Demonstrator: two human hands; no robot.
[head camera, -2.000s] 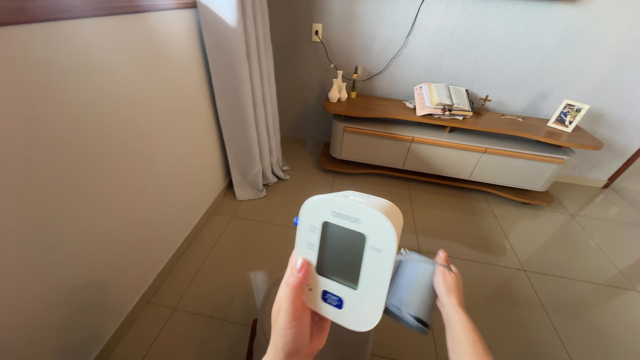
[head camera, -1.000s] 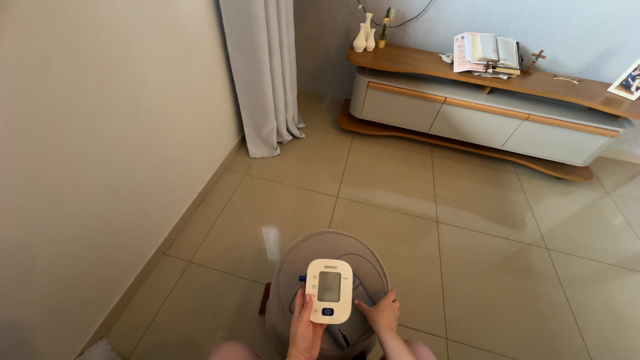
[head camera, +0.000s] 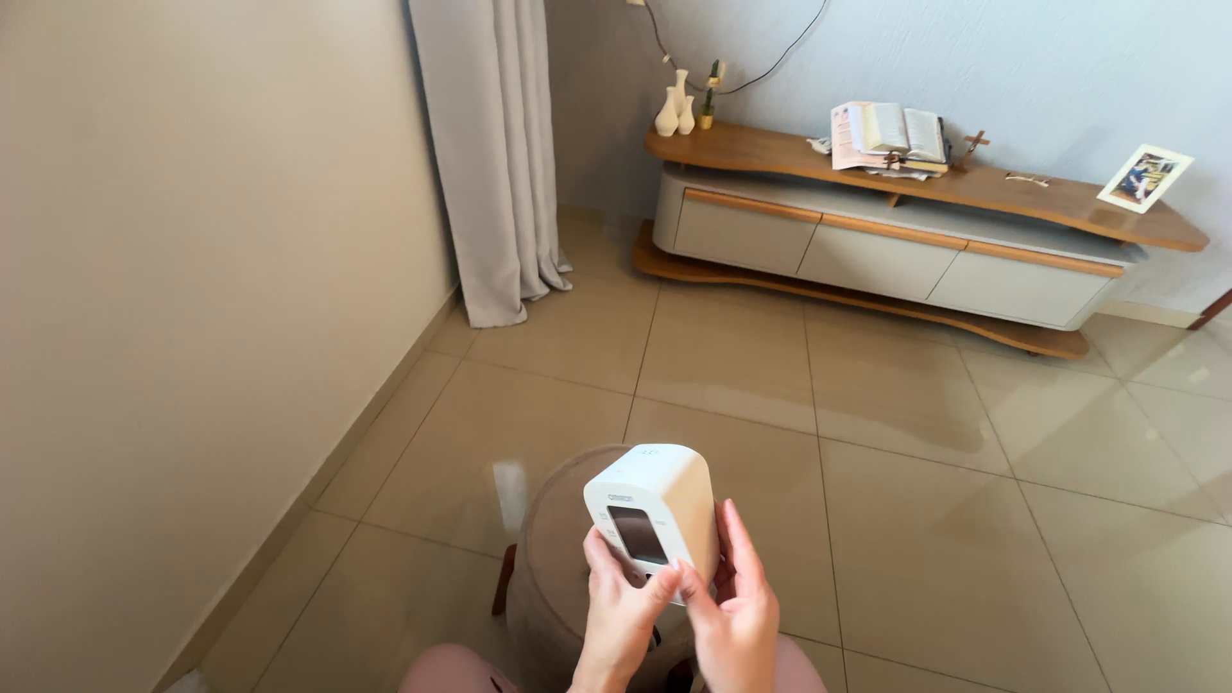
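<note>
A white Omron blood pressure monitor [head camera: 664, 500] is held tilted above a round upholstered stool, its dark screen facing up and to the left. My left hand [head camera: 621, 602] grips the lower left edge of the monitor, with the thumb across its lower front. My right hand [head camera: 736, 606] holds its lower right side, thumb near the bottom of the front and fingers behind. The stool [head camera: 553, 549] has a beige fabric top. Something dark, only partly visible, shows on the stool below the hands. The cuff cannot be made out.
My knees [head camera: 457, 669] flank the stool. Ahead stands a low cabinet [head camera: 866, 265] carrying white vases [head camera: 674, 108], an open book [head camera: 905, 132], a wooden cross [head camera: 974, 146] and a framed photo [head camera: 1145, 179]. A grey curtain [head camera: 500, 173] hangs beside the left wall [head camera: 212, 241].
My right hand, which was holding the grey cuff and then was down at the stool, is now on the monitor. The monitor has been tilted so that its side and top show.
</note>
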